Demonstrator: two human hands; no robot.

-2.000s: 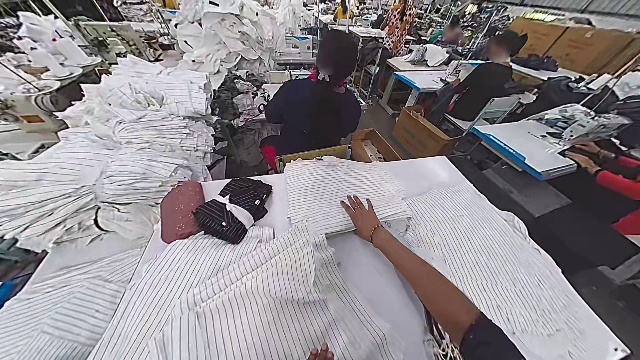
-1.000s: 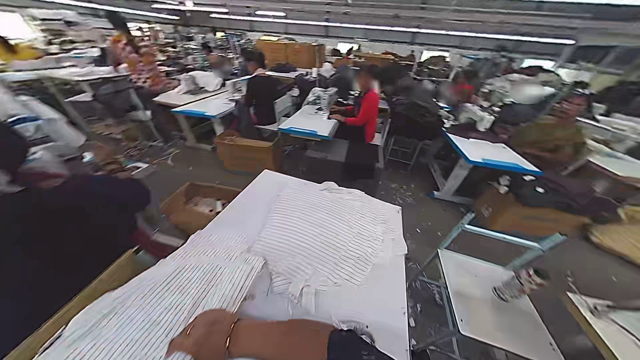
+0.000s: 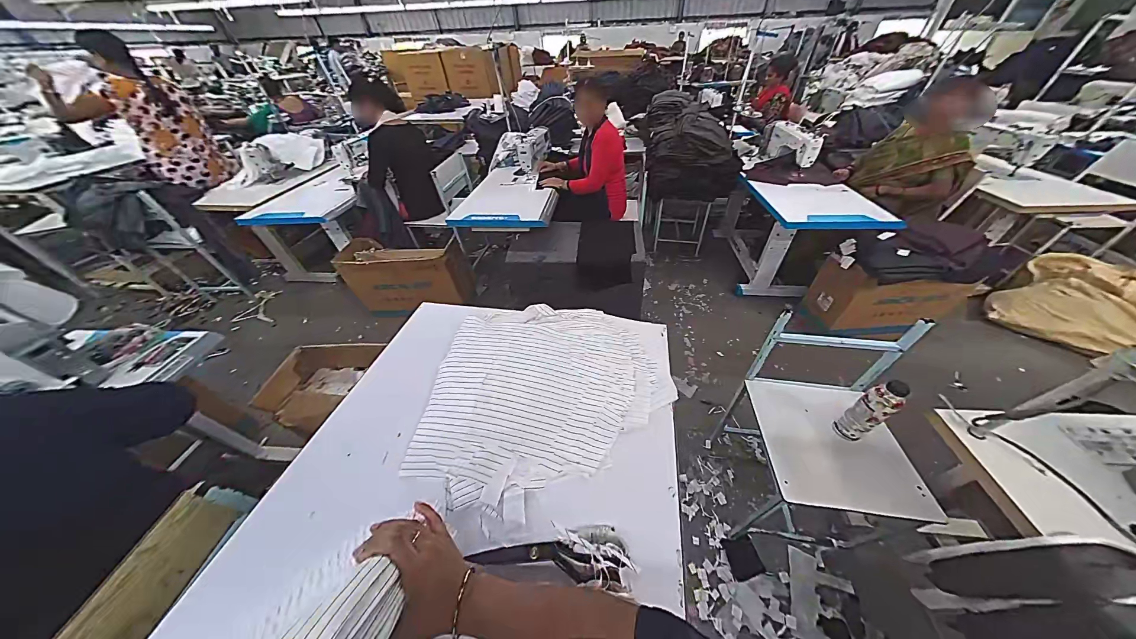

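Observation:
A stack of white fabric pieces with dark stripes [image 3: 342, 603] lies at the near left of the white table [image 3: 306, 484], cut off by the bottom of the head view. My right hand [image 3: 422, 564], with a thin bangle at the wrist, is curled over the stack's right end. Beyond it, a second pile of striped white fabric [image 3: 528, 399] is spread on the table with uneven edges. Just right of my right hand lies a dark strap-like item with a small bundle [image 3: 586, 555], partly behind my forearm. My left hand is out of view.
At the left edge, close by, is a person in dark clothing [image 3: 80, 479]. An open cardboard box [image 3: 311, 390] stands left of the table. To the right is a chair [image 3: 834, 444] holding a bottle [image 3: 871, 410]. Scraps litter the floor. People work at sewing machines [image 3: 524, 151] beyond.
The view has swung far to the right. My right hand, spread flat on a striped stack two seconds ago, is now curled over a stack's end. My left fingertips have left the view.

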